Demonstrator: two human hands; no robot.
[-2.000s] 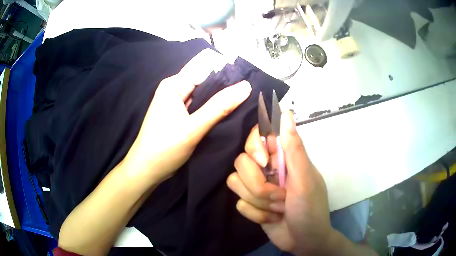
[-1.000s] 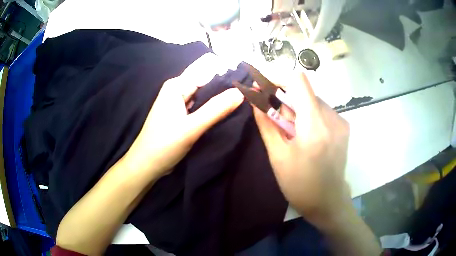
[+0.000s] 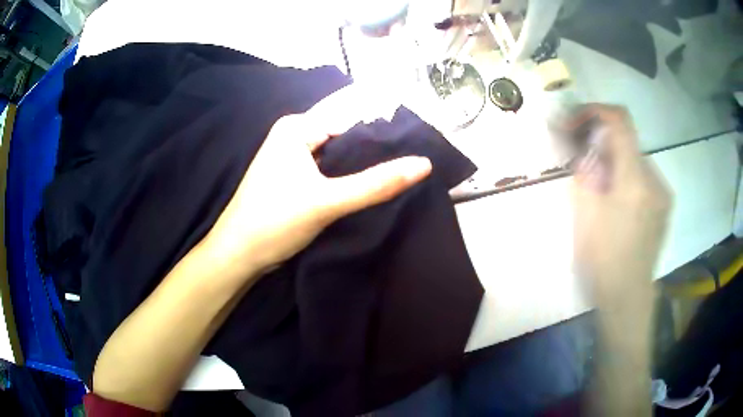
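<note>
A dark garment (image 3: 163,155) lies over the left and middle of the white table and hangs over its front edge. My left hand (image 3: 301,187) holds its upper edge between thumb and fingers, with a corner of cloth sticking out to the right. My right hand (image 3: 615,179) is off the cloth at the right, above the table, and blurred by motion. It is closed around the thread snips (image 3: 595,155), whose pink handle shows faintly; the blades are too blurred to make out.
Shiny metal sewing machine parts (image 3: 456,89) stand at the top centre in glare, beside a round dark dial (image 3: 505,94) and a pale roll (image 3: 554,73). Dark cut panels (image 3: 611,37) lie at the upper right. A blue tray (image 3: 41,301) is at the left. Dark scraps lie along the table groove.
My right hand has moved with the snips from the cloth edge out to the right. My left hand keeps its hold; its thumb lies a little further right, and the cloth corner shows again.
</note>
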